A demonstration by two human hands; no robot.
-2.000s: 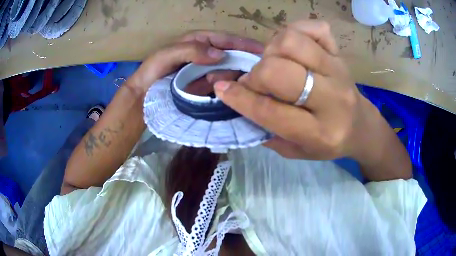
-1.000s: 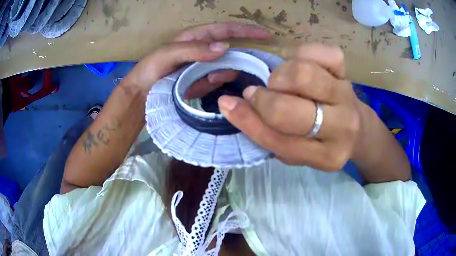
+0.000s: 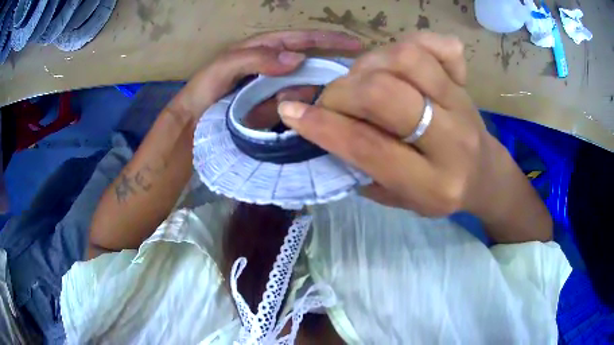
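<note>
A pale grey-white brimmed ring (image 3: 269, 185) is held above the lap at the table edge, tilted, with its white collar up and a dark band around the collar. My left hand (image 3: 235, 71) grips the ring's far left side, thumb at the collar and some fingers seen through the hole. My right hand (image 3: 404, 128) is on the ring's right side, its thumb tip over the collar opening and its other fingers curled. The right hand hides the ring's right part. Whether the right fingers pinch anything small cannot be seen.
Grey rings (image 3: 64, 23) overlap at the table's far left. A white bottle (image 3: 500, 15), crumpled white scraps (image 3: 574, 25) and a light-blue stick (image 3: 559, 54) lie at the far right on the stained tan table (image 3: 202, 27). Red and blue stools and a person's dark-clothed leg show below.
Since one second ago the ring has tilted flatter and risen slightly, and my right hand has moved up and a little left. Grey-dark clothing has come into view at the lower left.
</note>
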